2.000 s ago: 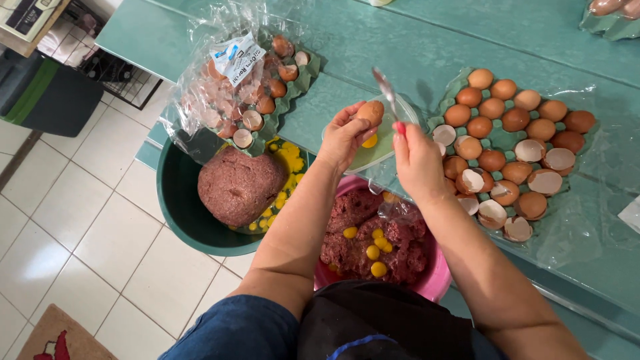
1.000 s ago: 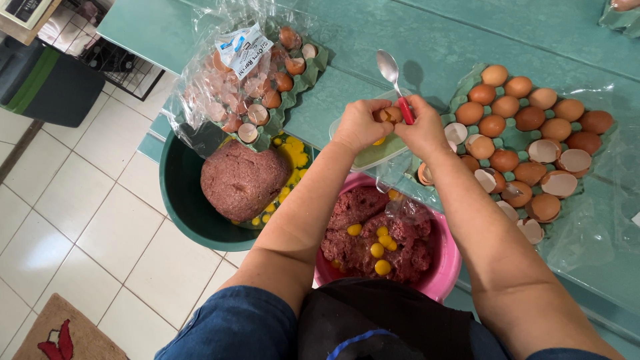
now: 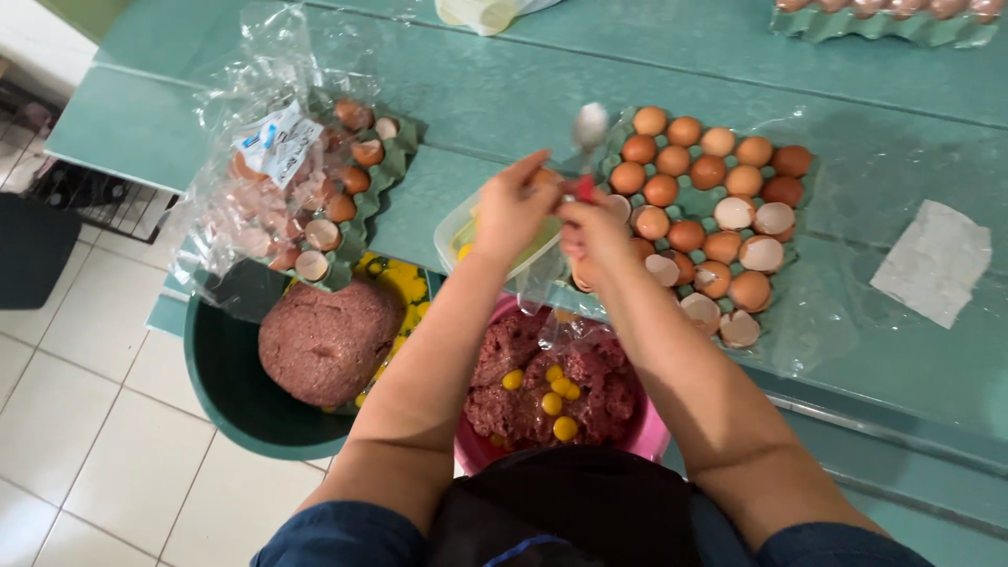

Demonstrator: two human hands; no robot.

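Note:
Over a clear plastic container (image 3: 451, 228) holding egg, my left hand (image 3: 516, 206) has its fingers around a brown egg or eggshell (image 3: 545, 178), partly hidden and blurred. My right hand (image 3: 592, 228) grips a metal spoon (image 3: 590, 130) by its red handle, bowl pointing up, close beside the left. Right of it lies a pulp tray of brown eggs and empty shells (image 3: 693, 203). Below my hands, a pink basin (image 3: 655, 441) holds ground meat (image 3: 504, 342) with several yolks on top. A green basin (image 3: 228, 421) at the left holds a mound of ground meat (image 3: 327, 342) and many yolks.
A second tray of shells (image 3: 378, 185), partly under clear plastic wrap (image 3: 228, 102), overhangs the green basin. A white paper towel (image 3: 933, 260) lies on the green table (image 3: 488, 94) at the right. Another egg tray (image 3: 890, 27) and a pale plastic bag (image 3: 480, 12) are at the back.
Two seconds ago my left hand held a whole-looking egg beside the spoon. Both hands came together at the egg one second ago; now they are slightly apart, with the spoon upright.

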